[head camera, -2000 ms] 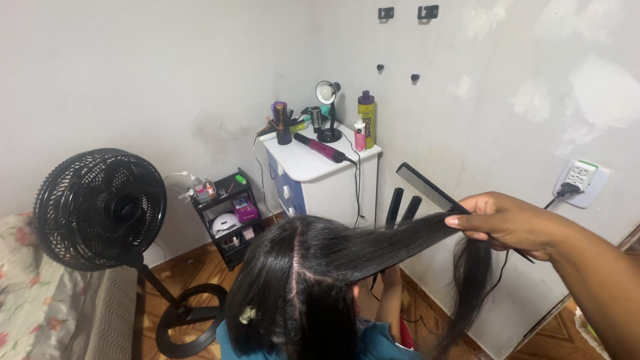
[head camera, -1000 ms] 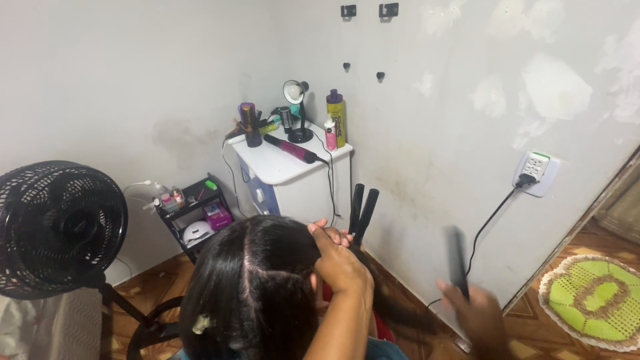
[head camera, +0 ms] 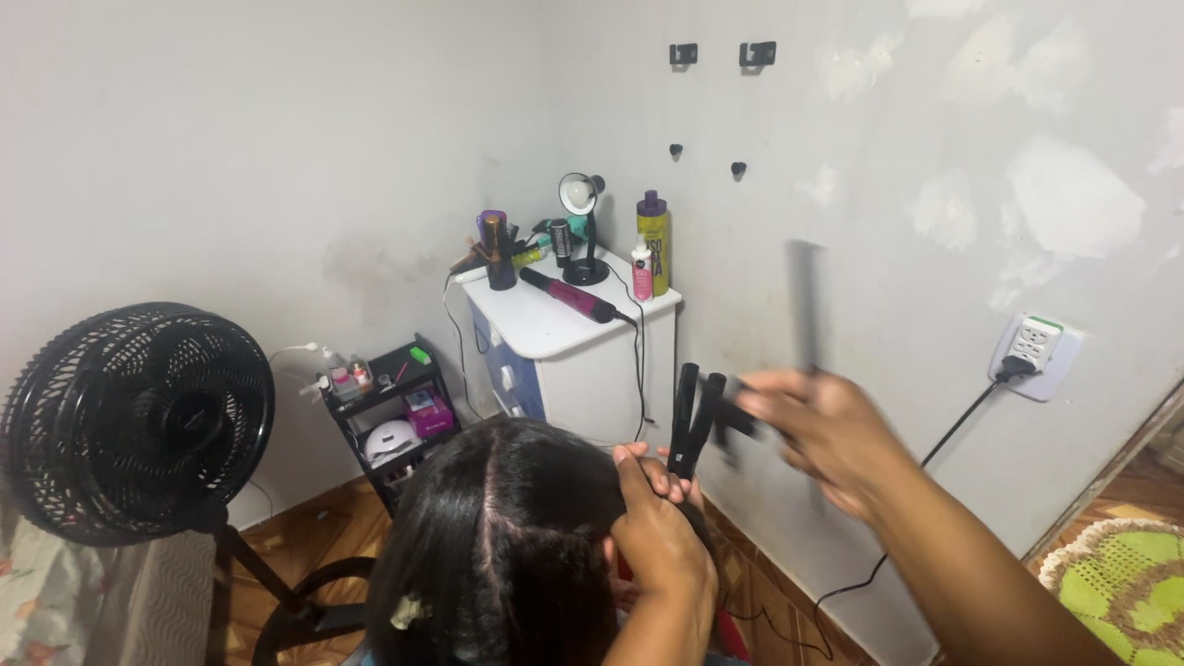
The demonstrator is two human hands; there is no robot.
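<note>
A seated person's dark straight hair, parted down the crown with a second part line toward the right, fills the lower middle. My left hand grips a section of it at the right side of the head. My right hand, raised to the right, holds a dark comb, blurred and upright. Between my hands stands a black flat iron, its two plates apart and pointing up; the seated person's fingers seem to be at its lower end. A pale hair clip sits on the left of the hair.
A white cabinet carries a hot-air brush, a lamp and bottles. A black fan and a black cart stand left. From the wall outlet a cord hangs toward the floor. A green rug lies right.
Two seconds ago my right hand held a section of hair stretched out to the right, along with the comb. Since then my left hand has come to the head, and my right hand has lifted from its lower position.
</note>
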